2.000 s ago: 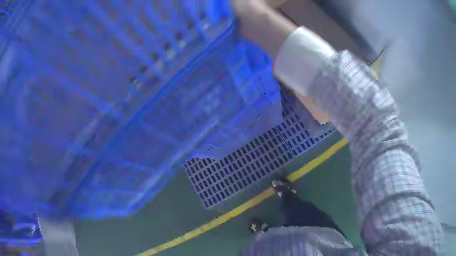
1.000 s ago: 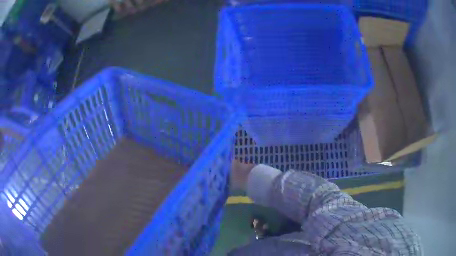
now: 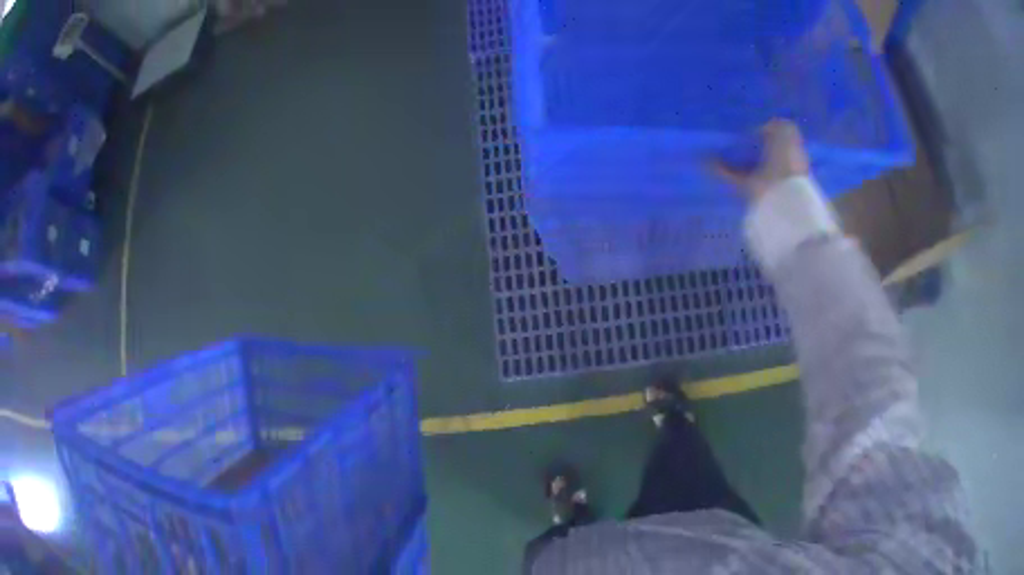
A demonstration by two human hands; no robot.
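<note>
A stack of nested blue crates (image 3: 629, 169) is at the upper middle, on a plastic pallet. My right hand (image 3: 773, 157), bare and slightly blurred, holds the near rim of the top crate, toward its right side. A separate blue crate (image 3: 337, 472) is at the lower left, with a brown sheet (image 3: 253, 463) partly showing at its bottom. What it rests on is cut off by the lower edge. My left hand is not in view.
The blue-grey pallet (image 3: 629, 326) lies on the green floor behind a yellow line (image 3: 539, 413). My feet are before the line. A brown cardboard box (image 3: 893, 213) is right of the stack. More blue crates (image 3: 45, 236) are at the far left.
My right hand has moved from beside the lined crate up to the stack's near rim. The lined crate now shows lower left. The view has shifted, and the stack shows higher.
</note>
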